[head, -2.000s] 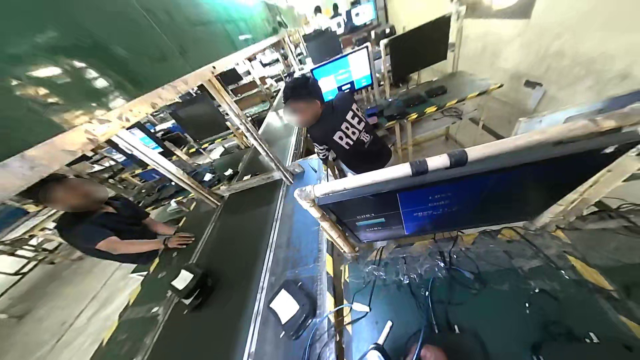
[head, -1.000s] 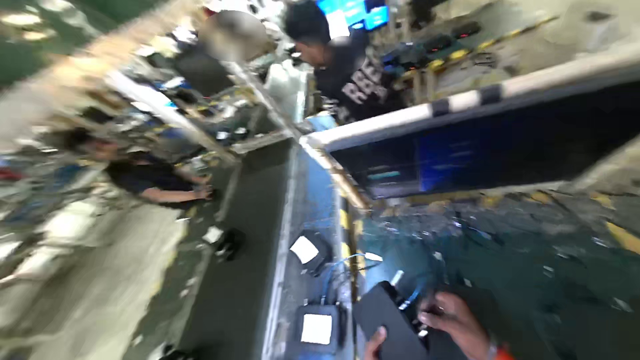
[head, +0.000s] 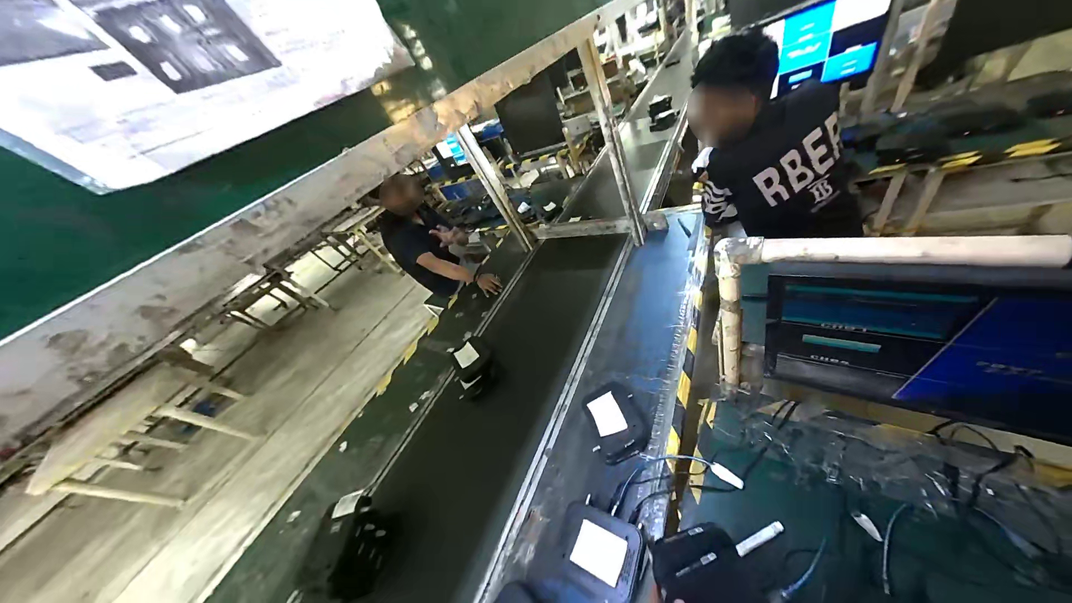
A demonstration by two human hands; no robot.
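A black plastic electronic box (head: 699, 563) with ports along its edge is tilted at the bottom edge, over the near side of the green bench. Only a sliver of my left hand (head: 656, 593) shows, at the box's lower left edge, gripping it. My right hand is out of view. Left of this box, a similar box with a blank white label (head: 605, 553) lies on the blue ledge, and another labelled box (head: 615, 423) rests farther up. Cables run between them, and a white plug (head: 726, 476) lies nearby. A white stick-like connector (head: 760, 538) is beside the held box.
A dark conveyor belt (head: 536, 352) carries black boxes (head: 473, 366). A monitor (head: 888, 343) stands behind a white pipe frame (head: 904, 251). One co-worker (head: 779, 151) is beyond the frame; another (head: 423, 243) reaches across the belt's far side. Loose cables (head: 892, 544) cover the green bench.
My right hand, on the black box one second ago, has gone out of view. Most of my left hand and the box have dropped below the bottom edge as the view swung.
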